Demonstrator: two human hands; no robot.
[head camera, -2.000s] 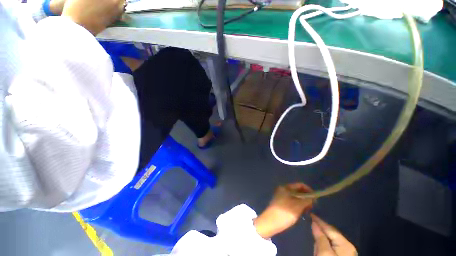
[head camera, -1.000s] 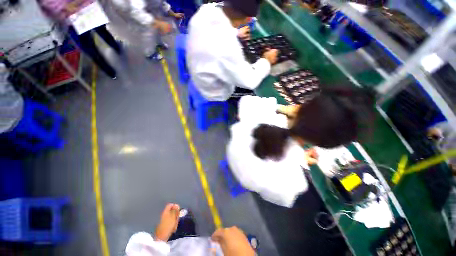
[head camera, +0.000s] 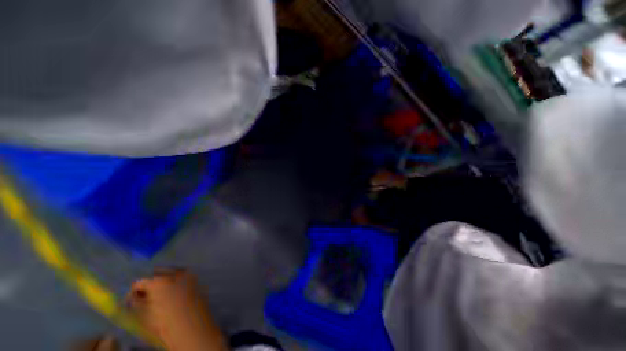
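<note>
The view is badly blurred. A bare hand, apparently my right hand, is at the bottom left above the grey floor. Its fingers look curled, but I cannot tell whether they hold anything. Further left, a small part of what appears to be my left hand shows at the bottom edge. The rest of it is cut off, and its fingers are not readable. No work item can be made out at either hand.
A white-coated person fills the upper left, above a blue stool. Another blue stool stands at bottom centre, beside white-clad workers at the right. A yellow floor line runs down the left. A green bench edge shows at upper right.
The view has swung from the bench with white cord and clear tube, past the aisle, to seated workers and stools. My hands now appear further left; the tube is no longer visible.
</note>
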